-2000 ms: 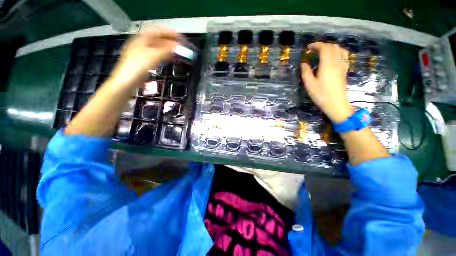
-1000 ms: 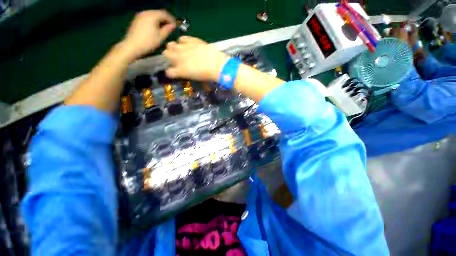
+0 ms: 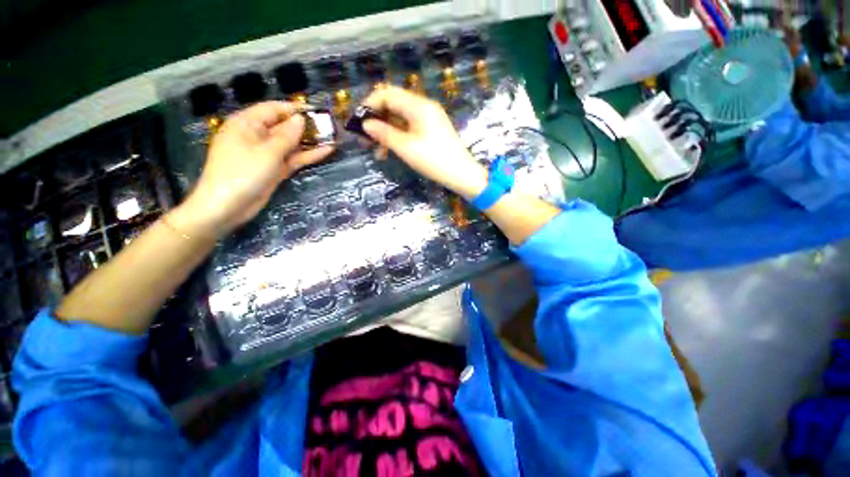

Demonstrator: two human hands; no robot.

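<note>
My left hand [image 3: 247,158] holds a small squarish watch housing [image 3: 319,128] with a silvery-white face between thumb and fingers. My right hand [image 3: 419,135] holds a small black display module [image 3: 357,119] close to its right, with a narrow gap between the two pieces. Both hands are over the clear blister tray [image 3: 345,219]. Its back row holds black squares with orange-gold flex cables [image 3: 450,82]. Fingers hide parts of both held pieces.
A black component tray [image 3: 102,252] lies at the left. A pale rail [image 3: 112,96] runs behind the trays. At the right are a DC power supply [image 3: 592,42], a power strip [image 3: 660,140], thin dark wires, a teal fan [image 3: 736,76] and another person's blue sleeve [image 3: 809,140].
Both hands have come back from the rail and green surface to above the clear tray, each now showing a small piece. The view has shifted, showing more of the black tray.
</note>
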